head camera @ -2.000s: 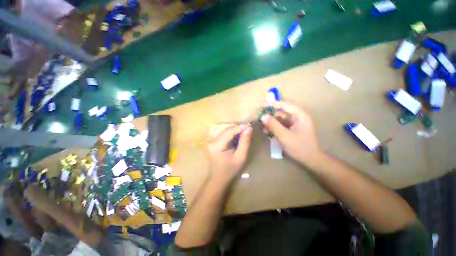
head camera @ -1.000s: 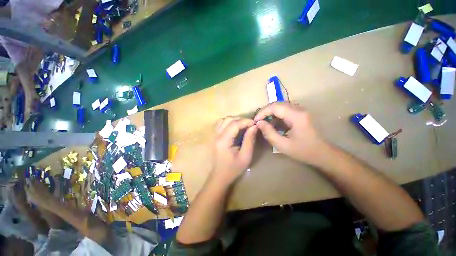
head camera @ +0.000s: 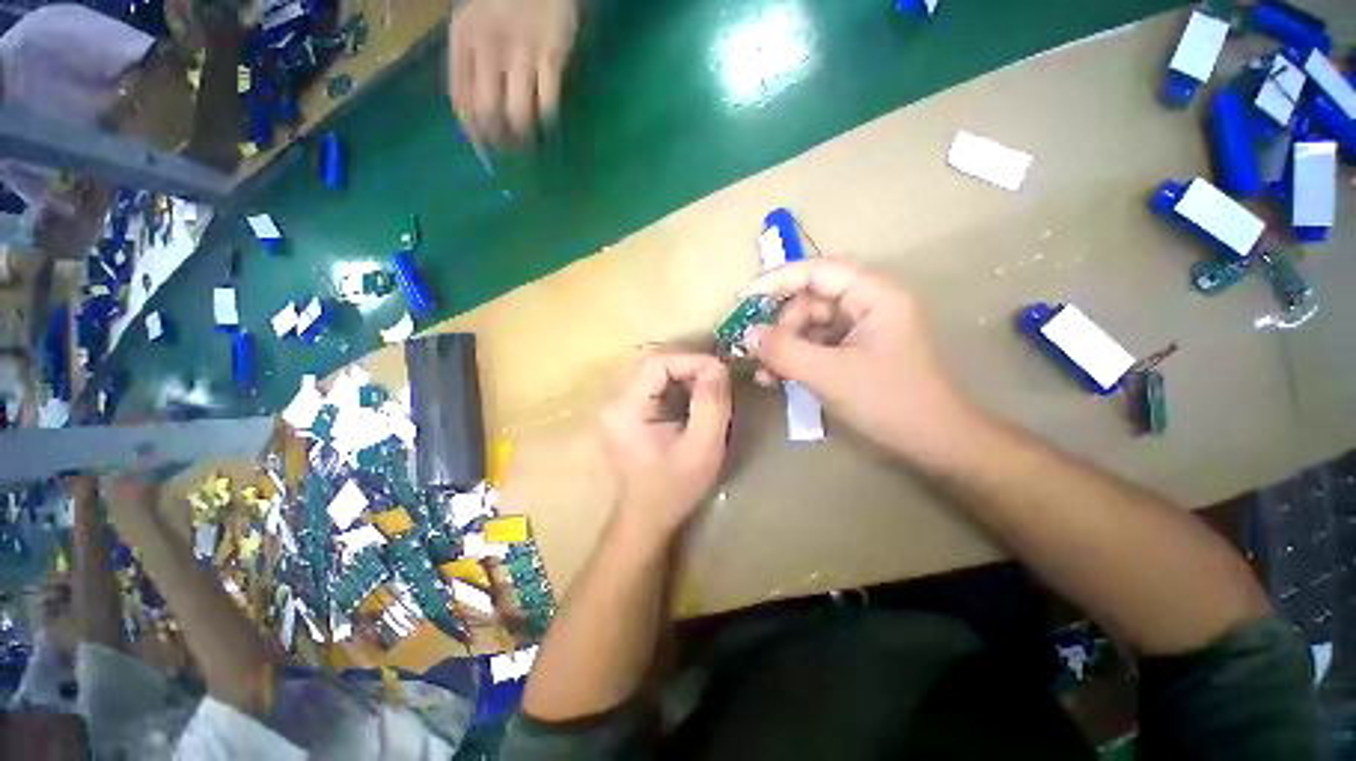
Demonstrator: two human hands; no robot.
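Note:
My right hand pinches a small green circuit board between thumb and fingers at the centre. My left hand is just left of it and lower, thumb and forefinger pressed together near the board's lower end; whether they hold a thin wire or scrap is too small to tell. A blue battery pack with a white patch lies on the bench just beyond my right hand, partly covered by it. A white pad lies under my right hand.
A dark bar lies left, beside a heap of boards. One blue pack lies right, with a blue pile beyond. A loose white pad lies near the green conveyor. Another person's hand is over the conveyor.
The green board now shows at my right fingertips, and my hands have parted slightly. Another person's hand has come in over the conveyor, where a white-patched pack was seen.

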